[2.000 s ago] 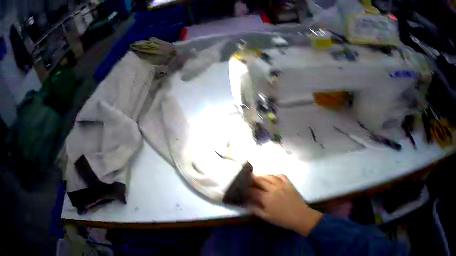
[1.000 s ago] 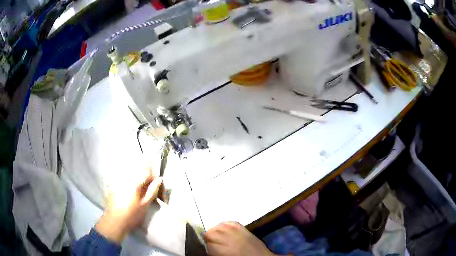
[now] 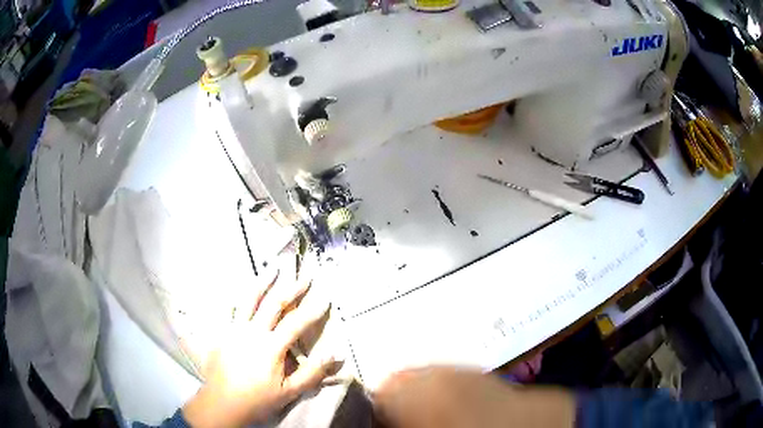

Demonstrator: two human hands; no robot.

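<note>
A pale garment piece (image 3: 322, 407) with a dark edge lies under and between my hands at the front of the sewing machine (image 3: 401, 79). My left hand (image 3: 259, 355) rests on it with fingers spread towards the needle and presser foot (image 3: 328, 230); bright glare washes out part of it. My right hand (image 3: 443, 397) is blurred at the bottom edge, against the garment's dark edge; its fingertips are hidden. The cloth under the presser foot is too glared to make out.
More pale cloth (image 3: 50, 309) lies at the left. Black thread snips (image 3: 615, 188) and a white-handled pointed tool (image 3: 548, 199) lie on the bed. Yellow-handled scissors (image 3: 709, 146) lie at the far right. An orange item (image 3: 468, 119) sits behind the machine arm.
My left hand has gone from pinching the cloth to lying spread on it. My right hand has moved slightly right. The camera view has shifted, so the machine appears larger and further right.
</note>
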